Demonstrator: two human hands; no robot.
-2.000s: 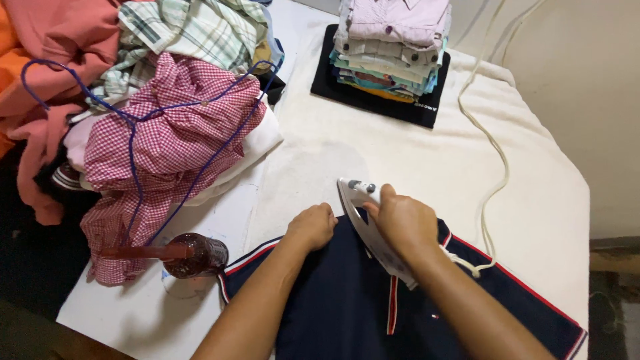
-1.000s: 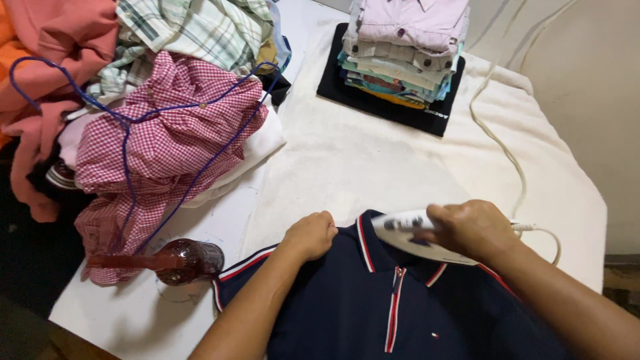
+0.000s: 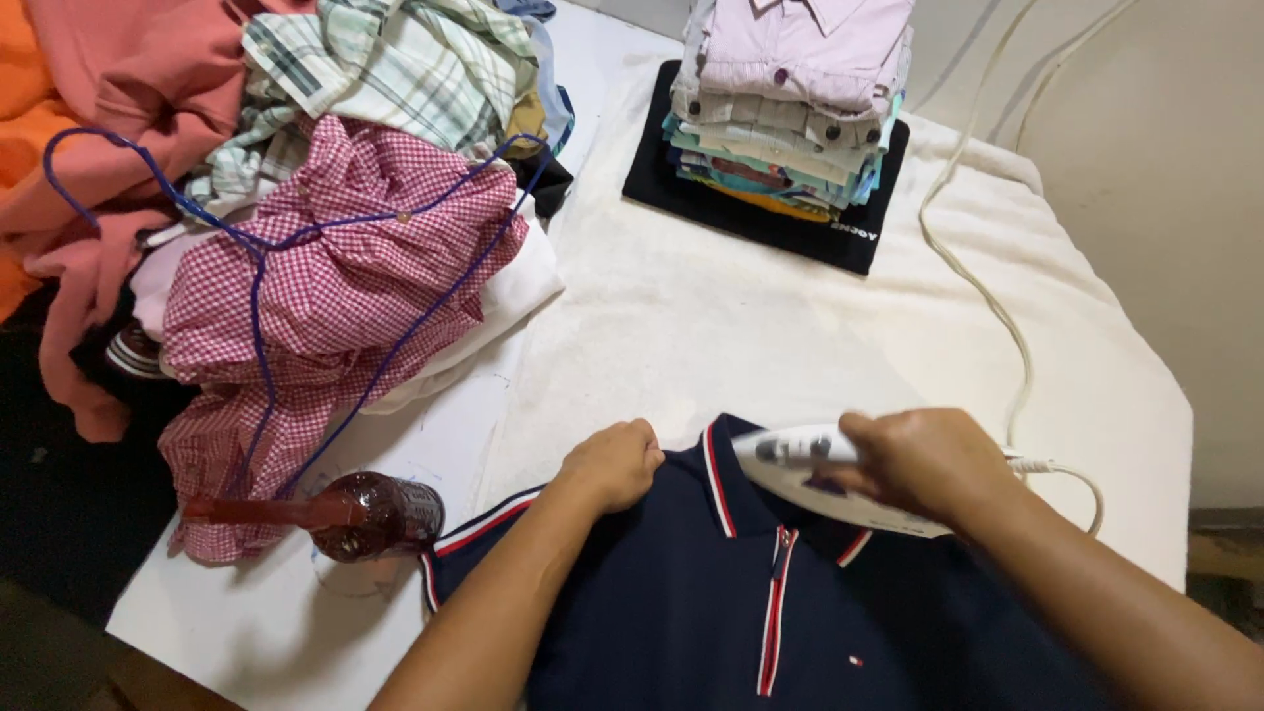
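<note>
A navy polo shirt (image 3: 671,602) with red and white trim and a front zip lies spread over the white cloth. My left hand (image 3: 617,464) pinches its shoulder, just left of the collar (image 3: 729,479). My right hand (image 3: 928,459) grips the handle of a white electric clothes iron (image 3: 839,484). The iron's tip points left and lies over the collar area; its soleplate is hidden from above. A cord leaves the iron's rear at the right.
A dark red glass bottle (image 3: 380,515) stands by the left sleeve. Beyond it, a blue wire hanger (image 3: 259,247) lies on a heap of clothes, a red gingham shirt (image 3: 336,267) among them. Folded shirts (image 3: 800,89) are stacked on black fabric (image 3: 770,229). The pale cord (image 3: 973,276) crosses the white cloth (image 3: 632,326).
Two seconds ago the iron pointed up the shirt between my hands; it has turned and moved to the collar, which now shows laid open. My left hand still holds the shoulder.
</note>
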